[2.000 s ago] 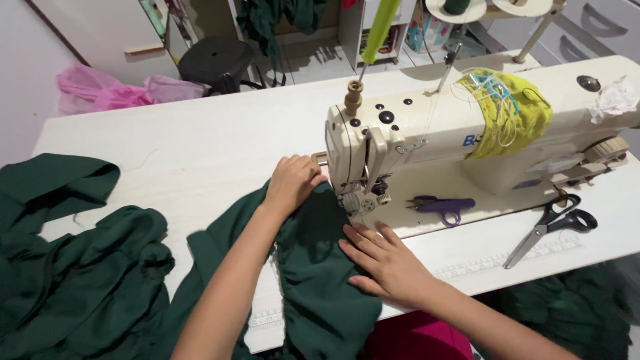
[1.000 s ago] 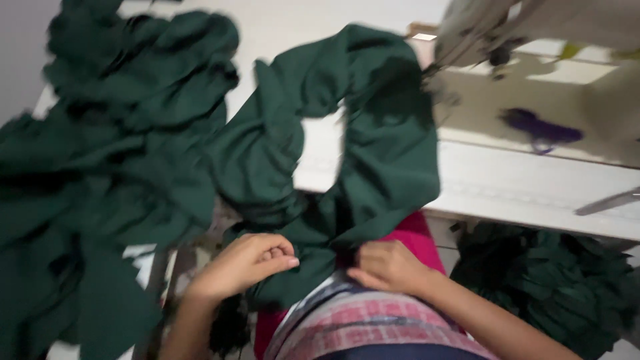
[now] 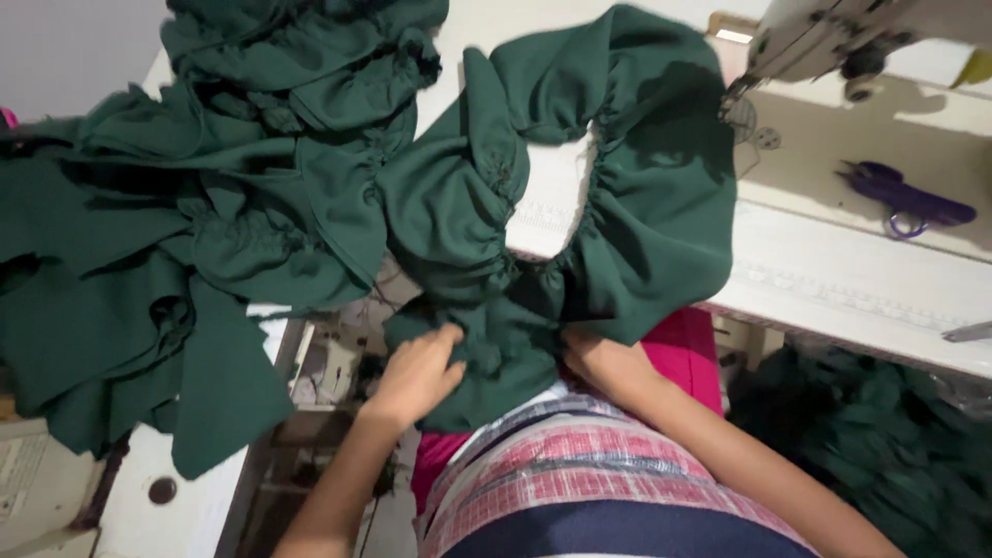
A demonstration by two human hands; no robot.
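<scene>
A dark green fabric piece with a gathered inner edge point(image 3: 659, 194) lies in a ring on the white table and hangs over the front edge onto my lap. My left hand point(image 3: 422, 368) rests at the left side of its hanging part, fingers curled at the cloth; whether it grips is unclear. On the right side of that part, my right hand point(image 3: 604, 356) has its fingers partly hidden under a fold. The sewing machine's needle area point(image 3: 732, 101) stands beside the ring's right edge. Purple thread snips point(image 3: 907, 194) lie on the machine bed.
A heap of dark green fabric point(image 3: 287, 155) covers the table's left part and hangs over its edge. More green cloth point(image 3: 837, 442) lies below the table at right. A scissor tip point(image 3: 969, 333) shows at the right edge. Part of another machine point(image 3: 39, 473) stands lower left.
Both hands have left the machine's needle area and come back to my lap. The green piece, earlier bunched between my arms, now lies spread in a ring. The view has tilted down.
</scene>
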